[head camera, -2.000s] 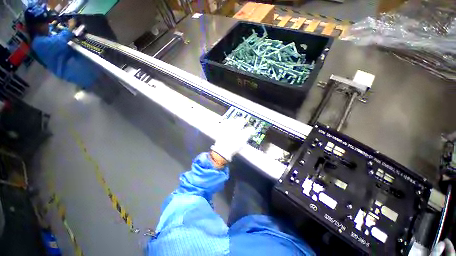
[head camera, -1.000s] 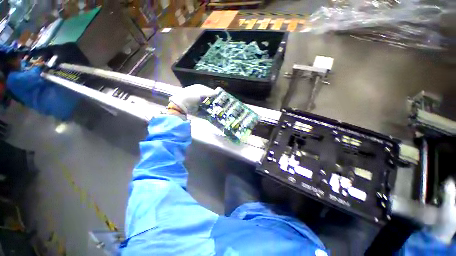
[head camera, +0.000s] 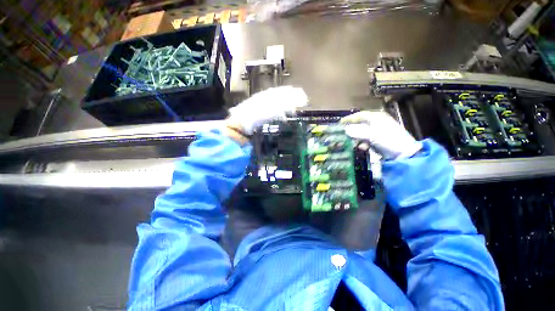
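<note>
A green circuit board panel (head camera: 330, 173) with yellow parts lies over the right half of the black carrier (head camera: 277, 159), its lower end past the carrier's front edge. The carrier's left half shows pale cut-outs and no board. My right hand (head camera: 386, 135), in a white glove, is at the board's upper right edge with its fingertips on it. My left hand (head camera: 268, 109), also gloved and blurred, is above the carrier's upper left edge, fingers pointing right. Its fingertips are near the board's top, and I see nothing in it.
A black bin (head camera: 158, 103) of green strips (head camera: 164, 67) stands beyond the conveyor rail (head camera: 109, 132) at left. Another black carrier (head camera: 490, 121) holding two boards sits on the conveyor at right. A metal bracket (head camera: 265, 70) stands behind my left hand.
The view has swung right. My left hand, which held the board up at the left, has moved over the carrier. My right hand has come in to the board, now over the carrier's right half.
</note>
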